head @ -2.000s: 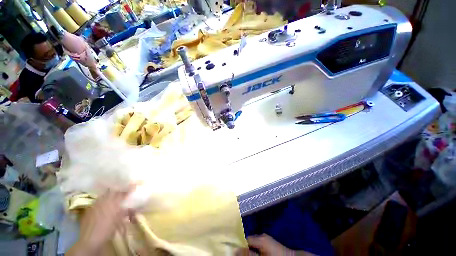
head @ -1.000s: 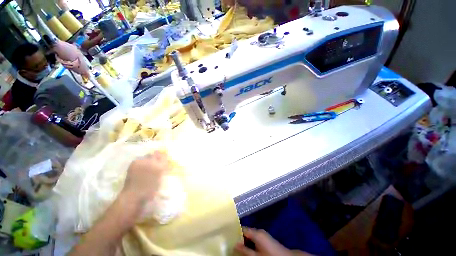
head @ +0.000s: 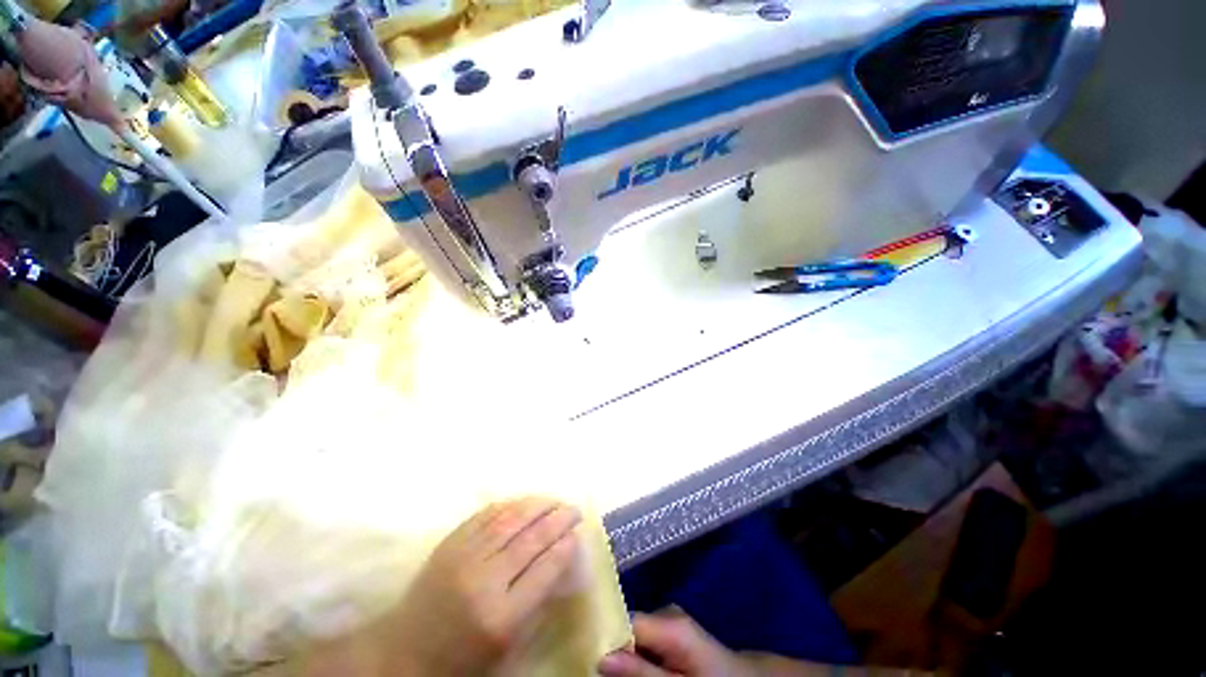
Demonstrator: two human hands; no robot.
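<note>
A pale yellow fabric panel (head: pixel 598 595) lies at the table's front edge and hangs over it. My left hand (head: pixel 496 575) lies flat on it, palm down, with fingers together. My right hand (head: pixel 672 645) is at the panel's right edge, its fingertips pinching the edge, partly cut off by the bottom of the picture. A sheer cream-white overlay (head: pixel 119 384) is spread at the left, with bunched yellow fabric (head: pixel 284 318) showing by it. The white sewing machine (head: pixel 635 132) stands beyond. Bright lamp glare hides the cloth below the needle area.
Blue-handled thread snips (head: pixel 831 275) and a red-and-yellow slim tool (head: pixel 913 243) lie on the machine bed. A measuring scale (head: pixel 794 443) runs along the front edge. A dark slab (head: pixel 985 542) lies on a brown surface at lower right. Plastic bags are at far right.
My left hand has moved right and down across the fabric, close to my right hand. The view has come nearer to the machine. The sheer overlay lies more spread out at the left.
</note>
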